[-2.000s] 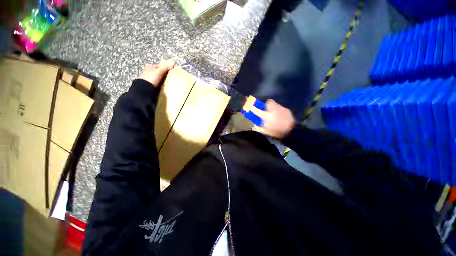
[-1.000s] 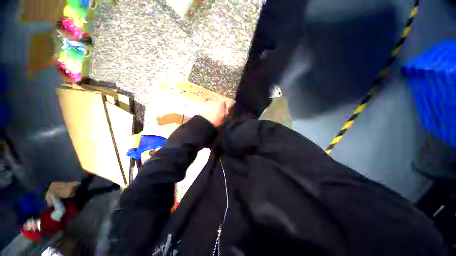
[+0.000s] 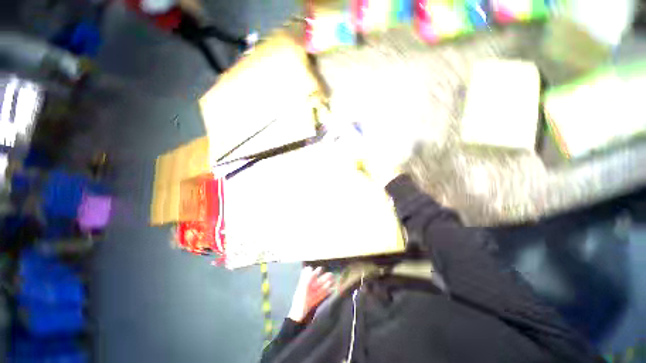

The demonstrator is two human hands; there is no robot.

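A brown shipping carton [image 3: 304,205], strongly overexposed and blurred, lies across the middle in front of my body. My left hand [image 3: 314,289] is below the carton's near edge; whether it touches the carton is unclear. My right hand [image 3: 381,170] is washed out by glare at the carton's upper right part, with its dark sleeve coming from the right. Its fingers and any grip cannot be made out. A small blue blur [image 3: 356,128] shows just beyond the carton; its shape is unclear.
Flat carton blanks [image 3: 262,103] lie at the upper left, over a brown box [image 3: 180,181] and red packaging [image 3: 202,216]. A pale box [image 3: 501,103] and a green-edged box [image 3: 602,110] sit on the speckled bench [image 3: 489,181]. Colourful display boxes [image 3: 446,15] line the far side.
The view has swung left. The carton now lies across the front. My left hand has moved from the carton's top to below its near edge. The blue tape gun is no longer clearly visible.
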